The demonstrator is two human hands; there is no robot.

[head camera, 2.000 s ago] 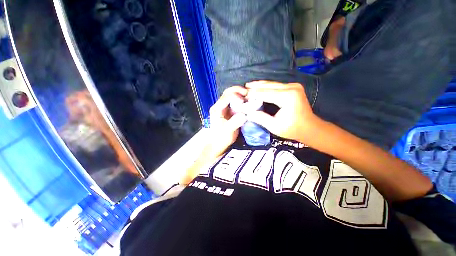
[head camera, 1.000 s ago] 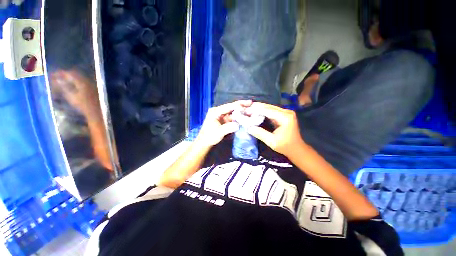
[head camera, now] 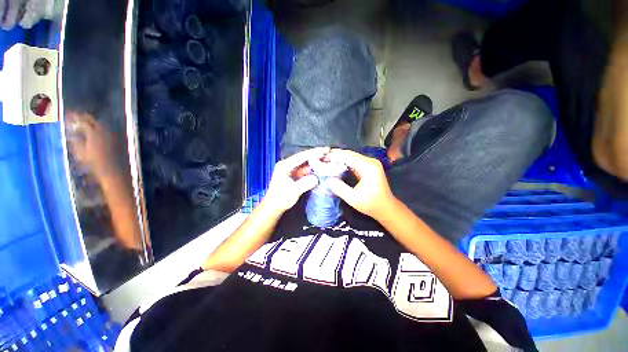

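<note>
A pale blue tube-shaped part (head camera: 323, 206) is held over my lap, in front of my shirt. Its whitish upper end (head camera: 328, 167) sits among my fingertips. My left hand (head camera: 284, 185) grips it from the left side, and my right hand (head camera: 368, 187) grips it from the right with thumb and fingers around the top. The fingers hide part of the rim. More tube-shaped parts (head camera: 195, 51) lie loose in the black bin (head camera: 224, 124) at the left.
A white switch box (head camera: 31, 84) stands at far left. A blue crate (head camera: 536, 328) at right holds rows of blue parts (head camera: 571, 275). Another person's arm (head camera: 611, 110) shows at the right edge. A sandalled foot (head camera: 413, 113) rests on the grey floor beyond my knees.
The view has turned and shifted, so the bin looks more upright and more of the right crate shows. Both hands still hold the part, with fingers slightly shifted at its top.
</note>
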